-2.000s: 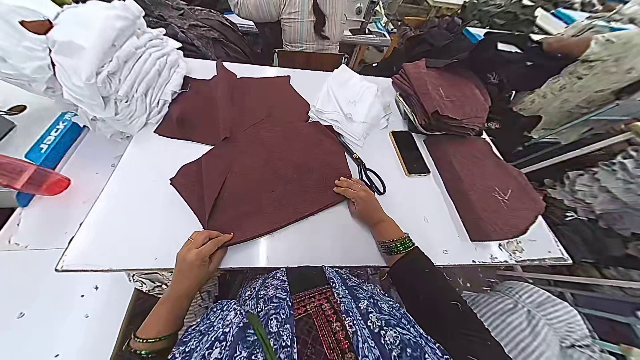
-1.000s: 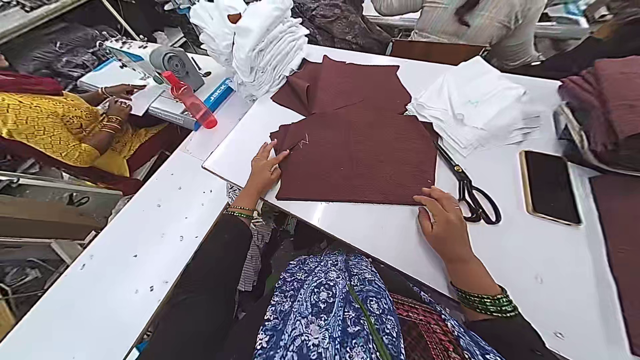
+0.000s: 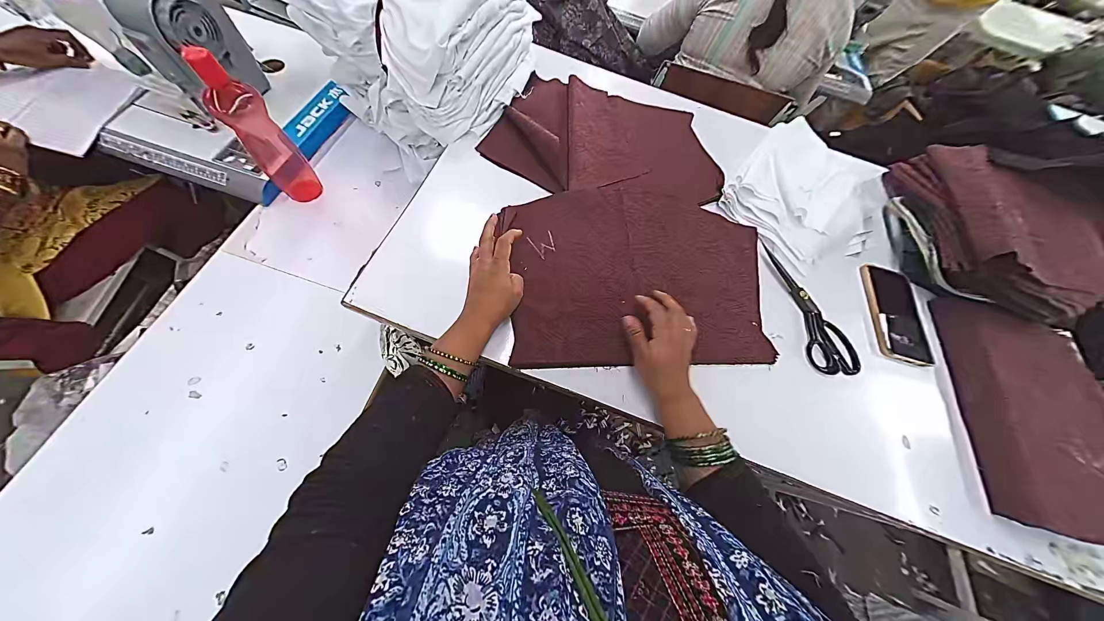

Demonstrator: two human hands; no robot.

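Note:
A maroon fabric panel (image 3: 638,276) with a chalk mark near its upper left corner lies flat on the white table. My left hand (image 3: 493,280) rests at its left edge, fingers apart, the fingertips by the upper left corner. On the lower middle of the panel lies my right hand (image 3: 664,336), palm down with its fingers slightly bent. Another maroon piece (image 3: 642,138), partly folded, spreads just beyond. Black-handled fabric shears (image 3: 815,319) lie right of the panel, blades pointing up and left, beside a smartphone (image 3: 897,315).
White cloth pieces (image 3: 806,194) lie behind the shears. Folded maroon fabric (image 3: 1009,233) is stacked at right, near another panel (image 3: 1026,414). White garments (image 3: 431,69) are heaped at back left. A red bottle (image 3: 259,129) stands by a sewing machine (image 3: 194,43), where a co-worker's hand (image 3: 43,47) shows.
My right hand has moved left from the panel's lower right corner onto its lower middle. The left hand stays by the left edge. The chalk mark, unseen two seconds ago, now shows.

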